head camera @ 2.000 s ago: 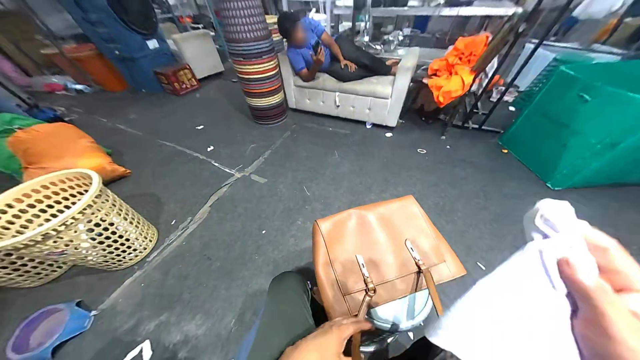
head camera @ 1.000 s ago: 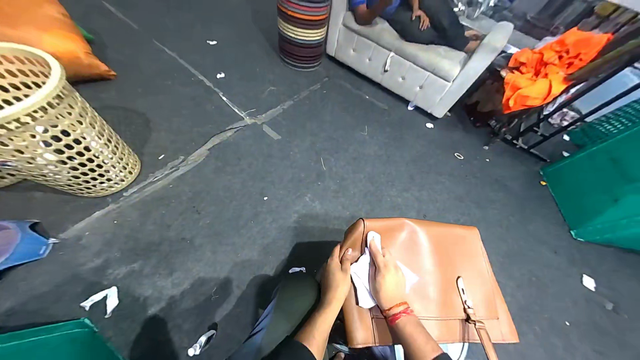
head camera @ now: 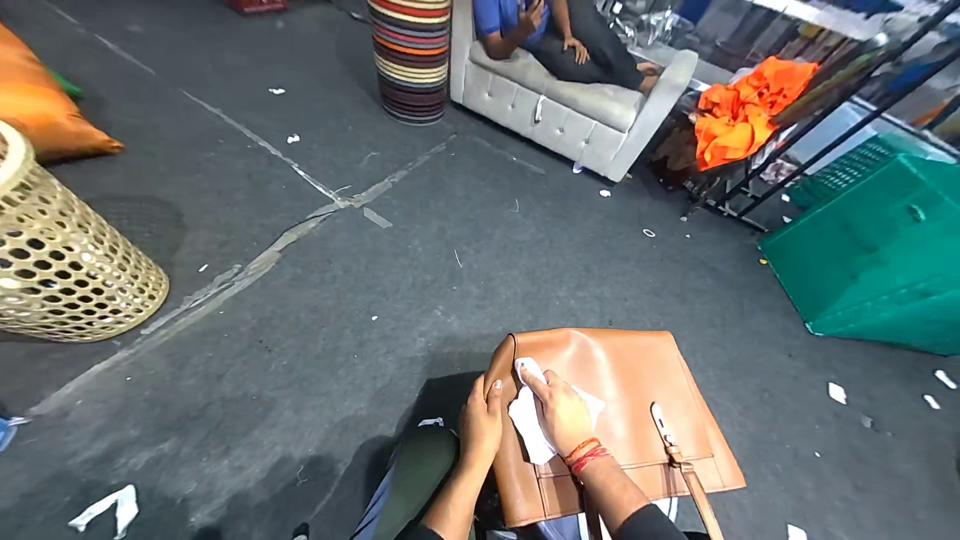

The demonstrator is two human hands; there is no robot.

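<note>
A tan leather handbag (head camera: 630, 375) lies in front of me at the bottom centre-right, its strap and buckle tab toward the lower right. My right hand (head camera: 562, 412), with red thread bands at the wrist, presses a white cloth (head camera: 531, 427) against the bag's upper left face. The cloth is bunched under the fingers. On the bag's left side edge rests my left hand (head camera: 480, 424), fingers along the leather and thumb near the cloth. The bag's lower edge is partly hidden by my right forearm.
A perforated cane basket (head camera: 82, 262) stands left, near an orange cushion (head camera: 45, 105). Ahead, a person sits on a grey sofa (head camera: 525, 112) beside a striped stack (head camera: 411, 60). Orange fabric (head camera: 742, 112) and a green bin (head camera: 877, 255) are at right. White scraps lie about the floor.
Two seconds ago my right hand held the cloth up at the right, away from the bag; now it presses it on the leather. My left hand has moved from the handles to the bag's side. The view has tilted down.
</note>
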